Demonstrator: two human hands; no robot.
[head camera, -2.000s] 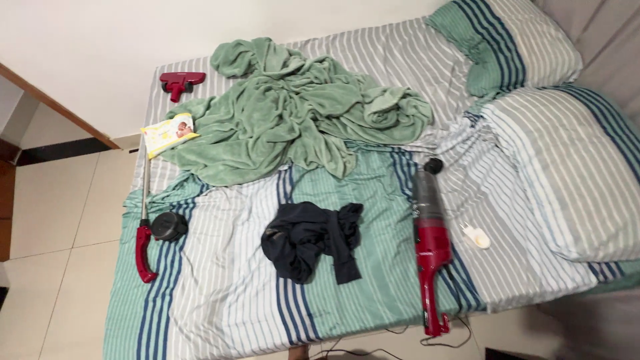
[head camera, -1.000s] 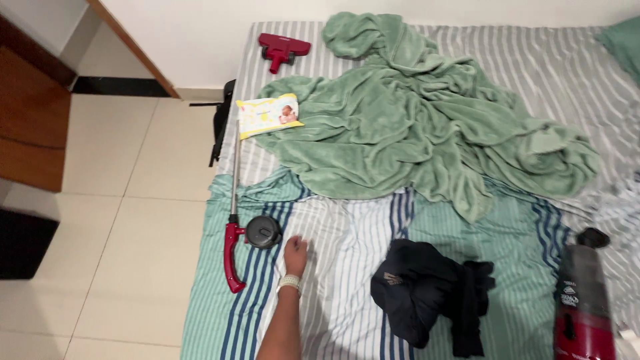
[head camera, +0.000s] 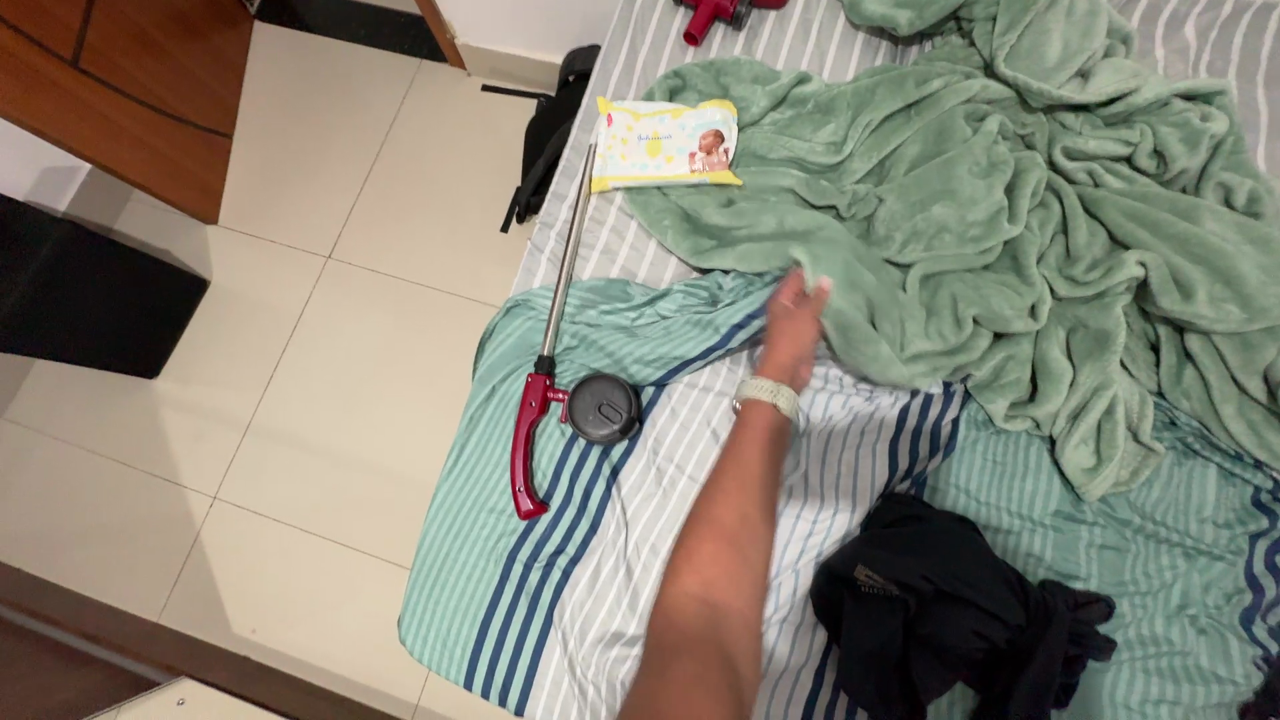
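My left hand (head camera: 792, 325), blurred and with a pale-banded watch on the wrist, reaches over the bed to the near edge of a crumpled green fleece blanket (head camera: 930, 230). Its fingertips are at the blanket's edge; whether they grip it cannot be told. My right hand is out of view. To the left of the hand lies a red handle (head camera: 525, 450) with a metal tube (head camera: 568, 265), and a round black part (head camera: 603, 408) beside it. A yellow and white wipes packet (head camera: 665, 145) lies at the tube's far end. Dark clothing (head camera: 930, 600) is bunched nearer me.
The striped bed sheet (head camera: 620, 560) is wrinkled. A red vacuum floor head (head camera: 712, 18) lies at the top edge. Beside the bed, a black bag (head camera: 557, 135) rests on the tiled floor (head camera: 390, 400). A black box-like object (head camera: 95, 285) and a wooden door (head camera: 130, 90) are at left.
My left hand came into view and has moved forward from the bare sheet beside the round black part to the blanket's edge. The view has shifted left, and the red handheld vacuum is out of it.
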